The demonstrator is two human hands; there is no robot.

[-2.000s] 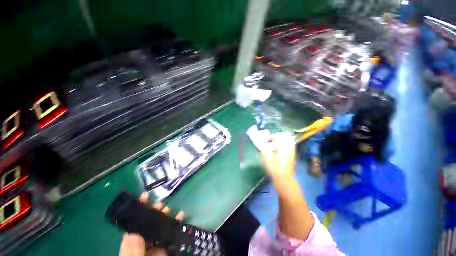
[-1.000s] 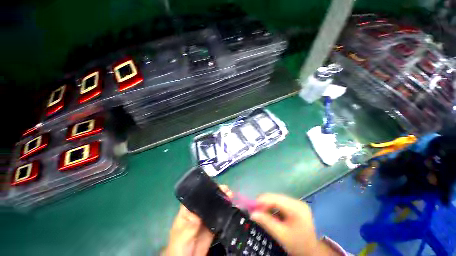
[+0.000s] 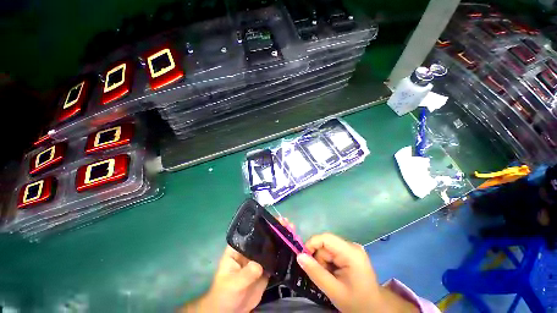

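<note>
A black flip phone [image 3: 267, 243] is open and tilted above the bench's front edge. My left hand [image 3: 239, 280] holds it from the left, thumb on its screen half. My right hand [image 3: 342, 269] grips pink tweezers [image 3: 292, 239], whose tips lie along the right side of the screen half. Whether the tips hold anything cannot be told. The keypad half is mostly hidden by my right hand. A clear lens tray [image 3: 305, 160] with a row of dark-bordered lenses lies on the green mat beyond the phone.
Stacked phone trays [image 3: 262, 92] stand at the back left; red housings [image 3: 102, 173] lie in trays at left. A white bottle [image 3: 410, 92] stands by the post. A white wipe [image 3: 415, 172], blue tool [image 3: 421, 131] and orange-handled tool [image 3: 502, 174] lie at right. A blue stool [image 3: 495, 275] is beyond the bench.
My right hand has come from the wipe at right to the phone, now with the pink tweezers at its screen half. The phone has turned more edge-on. The view has shifted left.
</note>
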